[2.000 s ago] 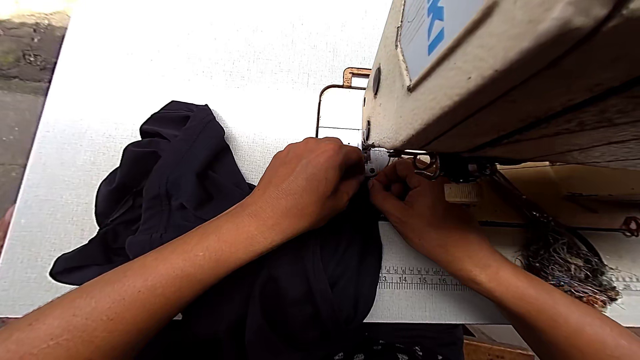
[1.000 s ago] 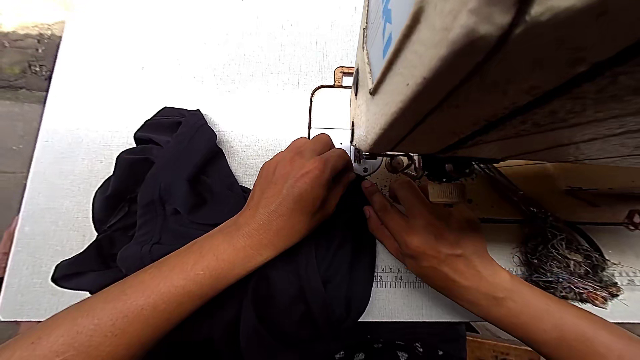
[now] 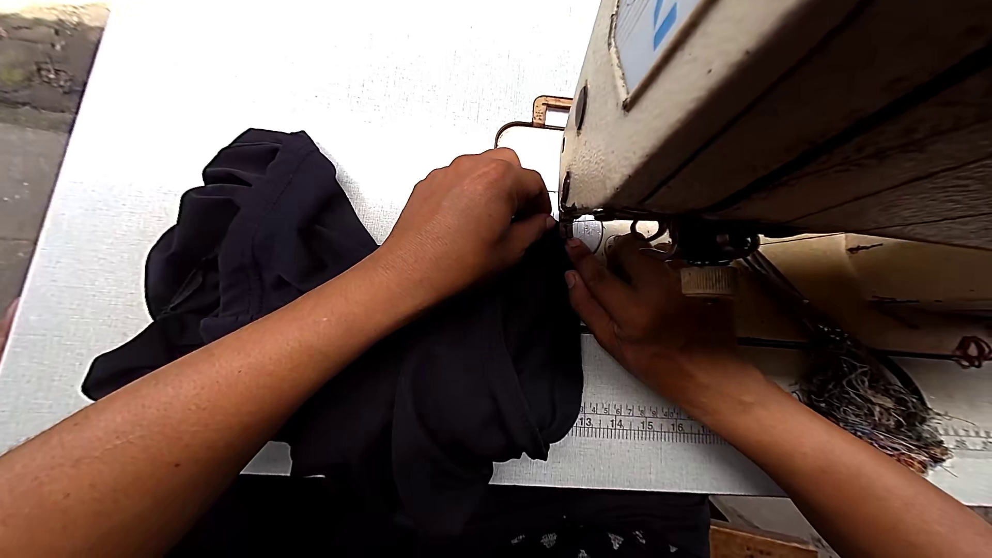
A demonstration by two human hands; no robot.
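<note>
Dark navy or black fabric lies bunched on the white table, its right edge reaching the presser foot of a sewing machine. My left hand pinches the cloth just left of the foot, thumb and fingers together. Beside the foot on the right, my right hand rests with fingertips at the cloth's edge, partly in shadow under the machine head. Whether those fingers grip the cloth cannot be made out. The needle is hard to see.
A ruler strip runs along the front of the white table. A tangle of thread scraps sits at the right, near my right forearm. A rusty metal bracket lies behind the foot. The machine head overhangs my right hand.
Both hands stay close to the presser foot. My right hand's fingers, bent at the cloth's edge two seconds ago, are now more stretched out. The bunched fabric on the left looks much the same.
</note>
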